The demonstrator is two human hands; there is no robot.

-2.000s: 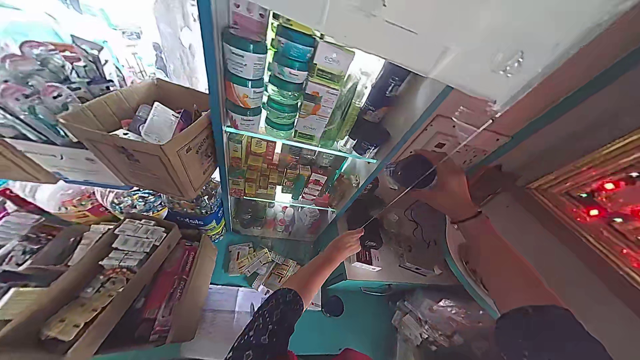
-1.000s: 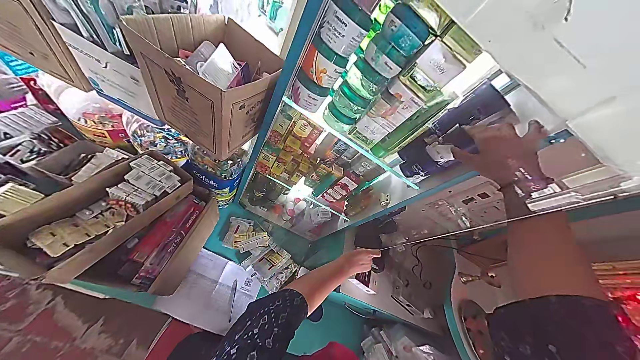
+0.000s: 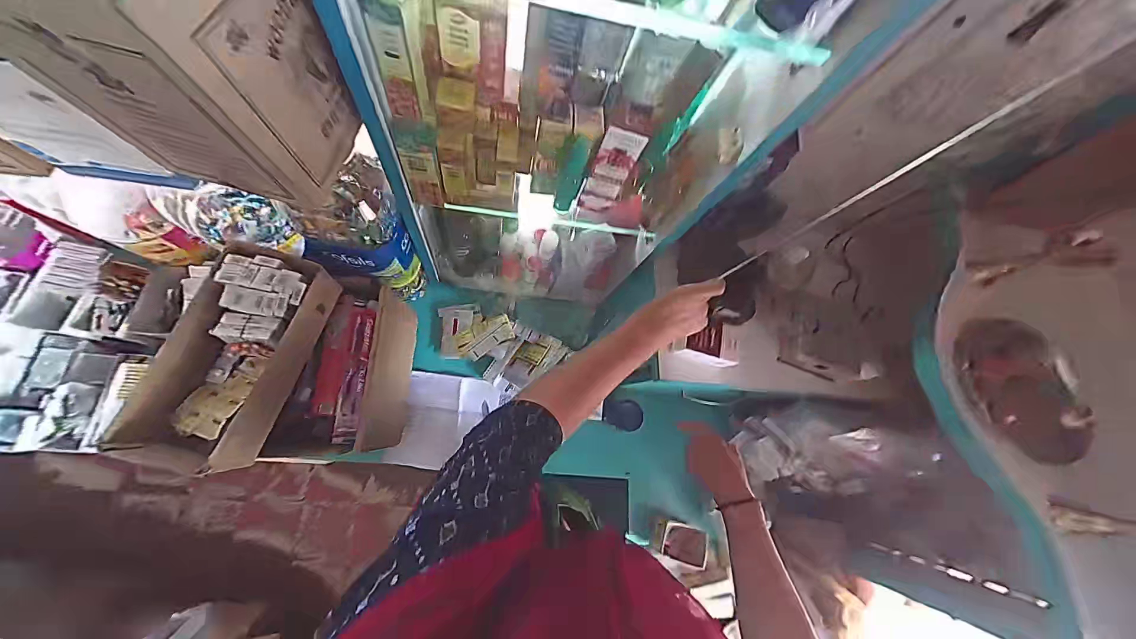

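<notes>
My left hand (image 3: 688, 311) pinches the lower corner of a clear glass pane (image 3: 896, 177), whose pale edge slants to the upper right. Left of it stands a lit display cabinet with a glass shelf (image 3: 550, 217) and small packaged boxes (image 3: 612, 164). Lower down, my right hand (image 3: 717, 461) hovers over or rests on the teal counter (image 3: 612, 453), beside clear plastic bags (image 3: 816, 448); its fingers look apart and I see nothing in them. Small cartons (image 3: 524, 351) lie in a loose pile under the cabinet, left of my left forearm.
Open cardboard boxes (image 3: 386, 382) with small packs and red cartons stand at the left. A large cardboard box (image 3: 266, 98) and clear jars (image 3: 355, 213) are behind them. A small round dark object (image 3: 626, 414) sits on the counter between my arms.
My right hand has come down from the dark jars on the upper shelf, where it held one at first, to the counter. My left hand still holds the pane. The view has tilted down.
</notes>
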